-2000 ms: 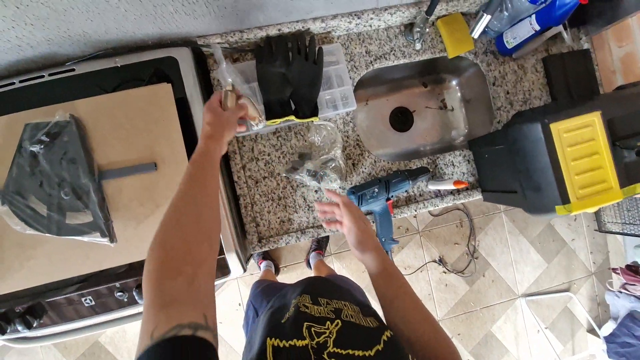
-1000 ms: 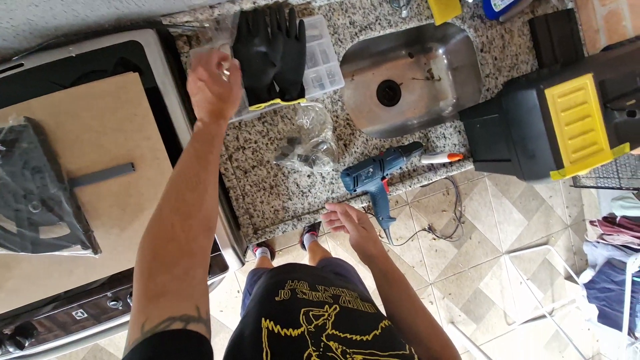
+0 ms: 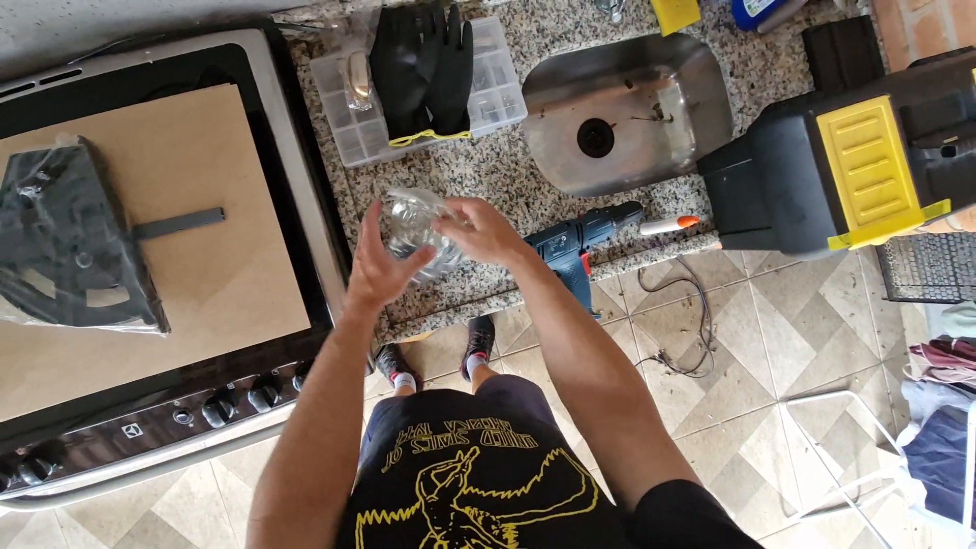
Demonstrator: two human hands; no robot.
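Both hands are on a clear plastic bag point(image 3: 418, 221) with small dark parts inside, over the granite counter. My left hand point(image 3: 385, 263) holds the bag's near left side, thumb across it. The fingers of my right hand point(image 3: 480, 229) pinch its upper right edge. Beyond the bag, black work gloves point(image 3: 423, 72) lie on a clear compartment organizer point(image 3: 499, 72), beside a small plastic packet point(image 3: 358, 80). Right of my hands, a blue corded power drill point(image 3: 568, 244) lies at the counter's front edge, partly behind my right forearm, near a white marker with an orange tip point(image 3: 669, 224).
A steel sink point(image 3: 625, 164) is set in the counter. At right stands a black and yellow toolbox point(image 3: 869, 168). On the stove at left, a brown board point(image 3: 221, 274) bears a bagged black plastic part point(image 3: 69, 236). A cable point(image 3: 705, 305) lies on the tiled floor.
My left hand has moved from the organizer down to the plastic bag, leaving the small packet there. My right hand, empty near the counter's edge before, has moved up to the bag.
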